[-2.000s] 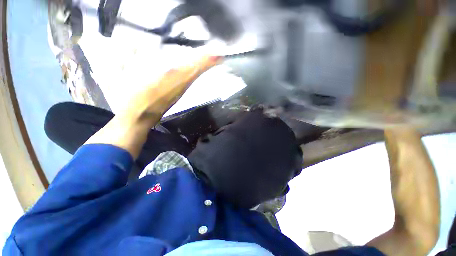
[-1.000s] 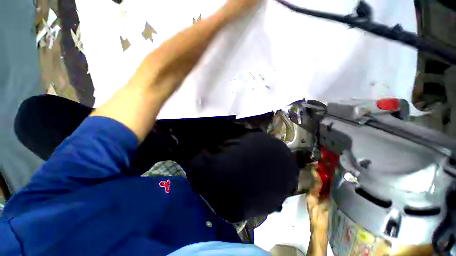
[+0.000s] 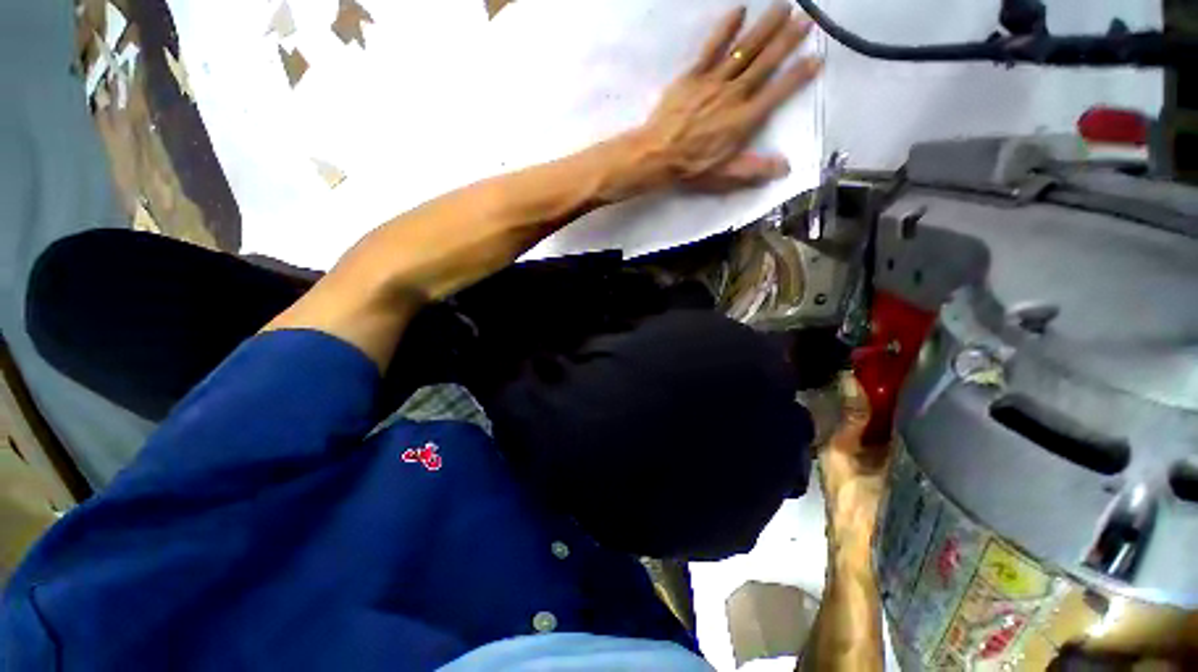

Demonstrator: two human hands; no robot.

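My left hand [image 3: 736, 112] lies on the large white sheet [image 3: 434, 92] with its fingers spread, just left of a straight dark line across it. My right hand [image 3: 857, 440] is on the red machine handle [image 3: 896, 348], its fingers partly hidden behind the handle. The grey cutting machine [image 3: 1090, 315] fills the right side. Its knife and presser foot assembly [image 3: 821, 210] stands at the sheet's near edge, close below my left hand. The base is hidden.
A black power cord [image 3: 946, 53] crosses above the sheet at the upper right. Small tan scraps [image 3: 352, 22] lie on the sheet at the upper left. Scraps also lie on the worn brown table edge [image 3: 171, 145]. A tan piece [image 3: 769, 620] lies near the bottom.
My left hand, cut off at the top edge a second ago, is now fully in view on the sheet. The machine appears larger and farther right. My right hand stays on the red handle.
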